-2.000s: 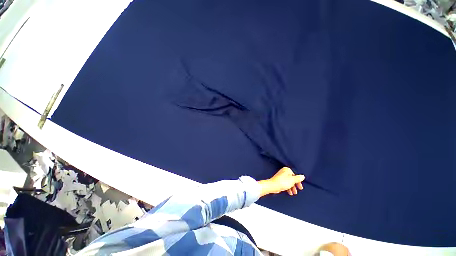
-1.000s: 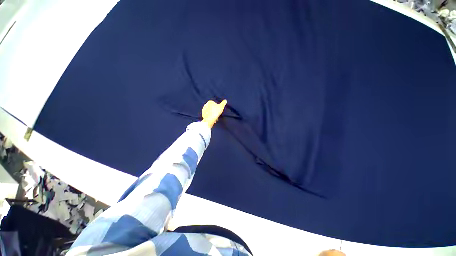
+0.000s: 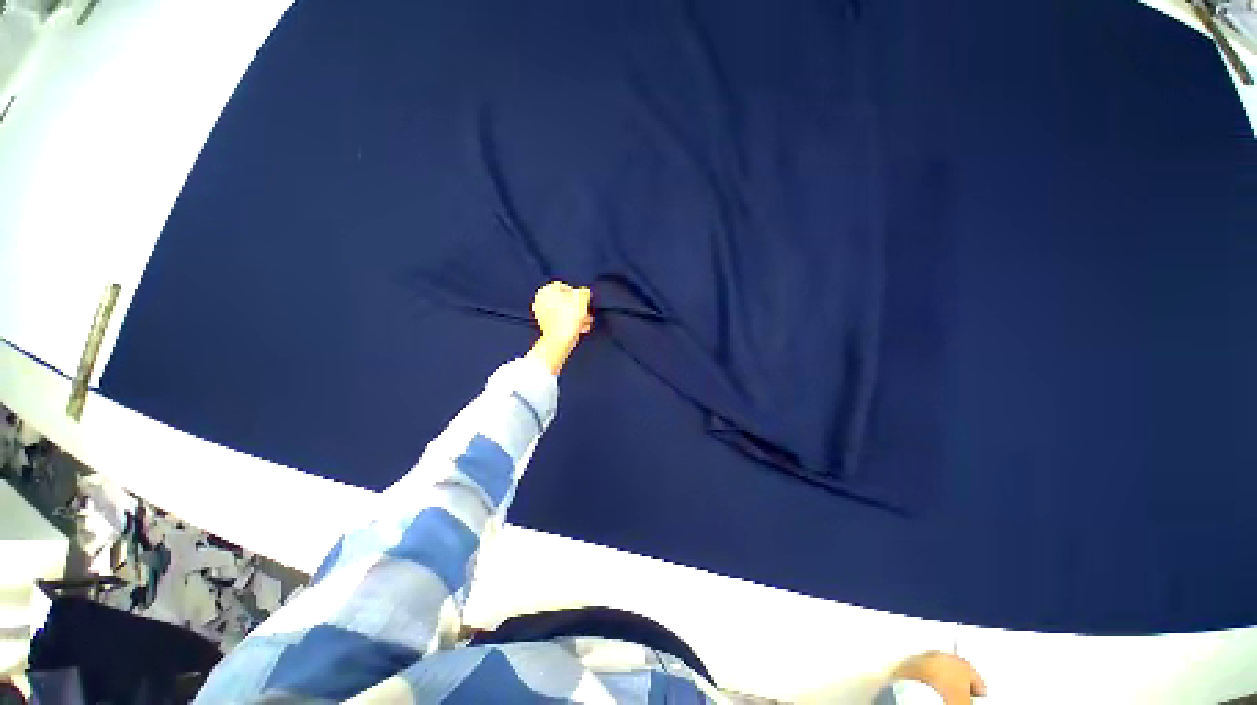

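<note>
A wide navy fabric ply (image 3: 1103,344) covers most of the white table (image 3: 744,634). Folds and a long crease run through its middle. My left hand (image 3: 563,310) is closed like a fist over the cloth left of centre, and wrinkles meet at its fingers. The fingertips are hidden, but the cloth looks gripped. My right hand (image 3: 948,675) is small and cut off at the bottom edge, over the table's near margin. Its fingers are not clear enough to tell their state.
A white sheet (image 3: 124,138) shows left of the cloth. A narrow metal bar (image 3: 94,351) lies at the cloth's near left corner, and another bar (image 3: 1224,44) is at the top right. Fabric scraps (image 3: 179,558) and a dark heap (image 3: 110,647) are at the lower left.
My left hand has moved from the near end of the crease to the fold farther up and left. Over the last second it has shifted slightly left. More of my right hand shows.
</note>
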